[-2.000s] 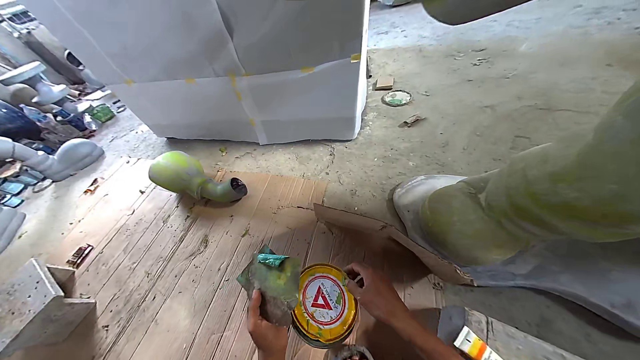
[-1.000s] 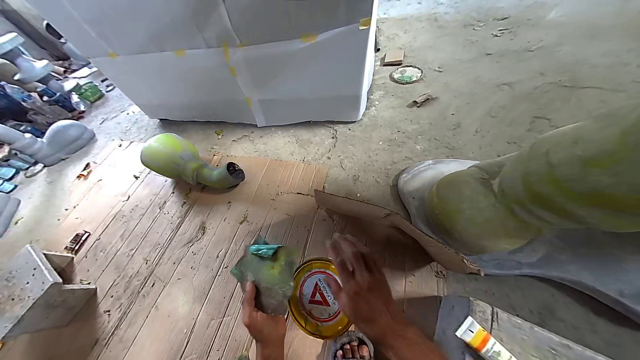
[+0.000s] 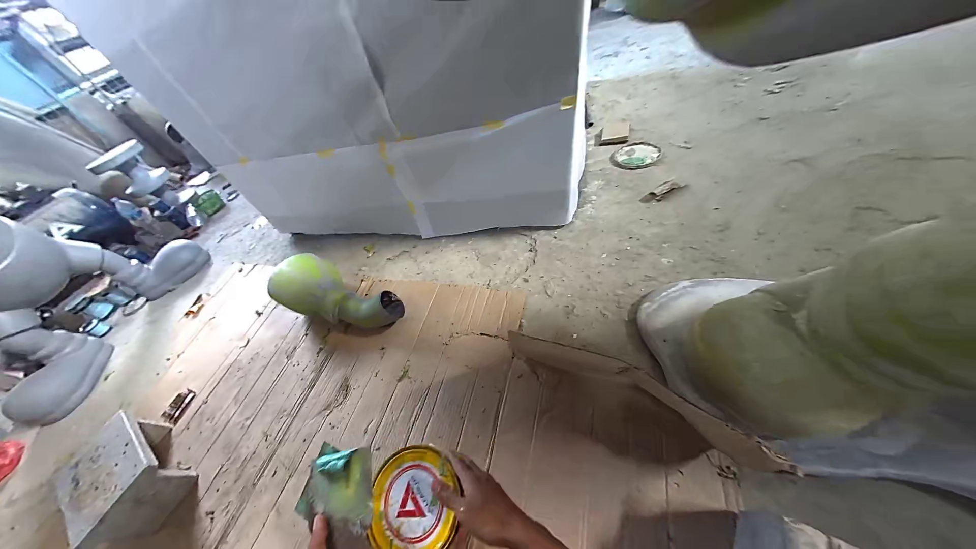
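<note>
Low in the view, my right hand (image 3: 488, 499) grips the right edge of a round tin with a yellow rim (image 3: 379, 488) and a white and red lid, thumb over the lid. Just left of the tin, my left hand (image 3: 319, 531), mostly cut off by the bottom edge, holds a flat, green-smeared board (image 3: 339, 492). A crumpled teal piece (image 3: 335, 460) lies at the board's top. Farther off, a green-and-grey hollow rounded part (image 3: 309, 286) with a dark open end rests on the cardboard sheet (image 3: 427, 396).
A large box wrapped in white sheeting (image 3: 473, 175) stands behind. To the right are a large green-coated sculpted form (image 3: 823, 343) and a raised cardboard flap (image 3: 579, 358). A grey angular block (image 3: 107, 480) sits at left, near grey sculpted shapes (image 3: 171, 267). A round lid (image 3: 636, 155) lies beyond.
My right hand has come down from above the tin's right side to its edge. The view has shifted, and less of my left hand shows.
</note>
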